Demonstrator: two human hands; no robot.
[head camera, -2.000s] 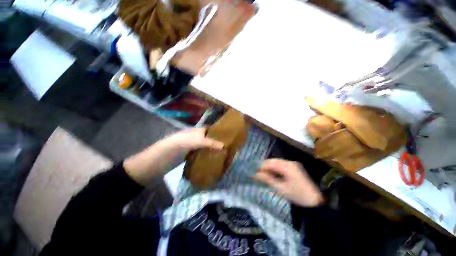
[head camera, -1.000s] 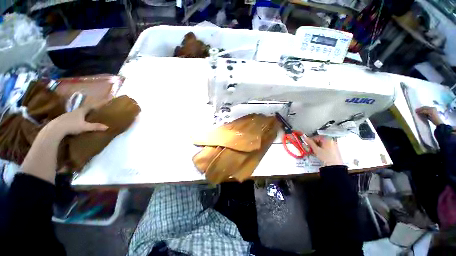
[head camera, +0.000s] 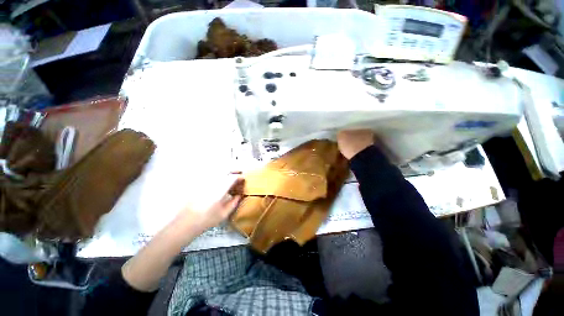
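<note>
A stack of tan-brown panels (head camera: 287, 194) lies on the white table in front of the sewing machine's needle end. My left hand (head camera: 226, 207) grips its left edge between thumb and fingers. My right hand (head camera: 355, 142) is at its upper right corner, under the machine arm, with the fingers curled and their tips hidden. More brown panels (head camera: 102, 185) lie fanned at the left, overlapping a gathered brown bundle (head camera: 28, 148) with a white tie. The red scissors are not visible.
The white Juki-type machine (head camera: 383, 99) spans the table's back right, with a control panel (head camera: 420, 37) above. A white bin (head camera: 167, 40) holding brown pieces (head camera: 229, 43) stands behind. A reddish-brown board (head camera: 93, 117) is at left, a pale tray (head camera: 62, 284) below the left edge.
My left hand has let go of the panels at the left and moved right to the stack. My right hand has moved from the scissors up and left to the stack's far corner.
</note>
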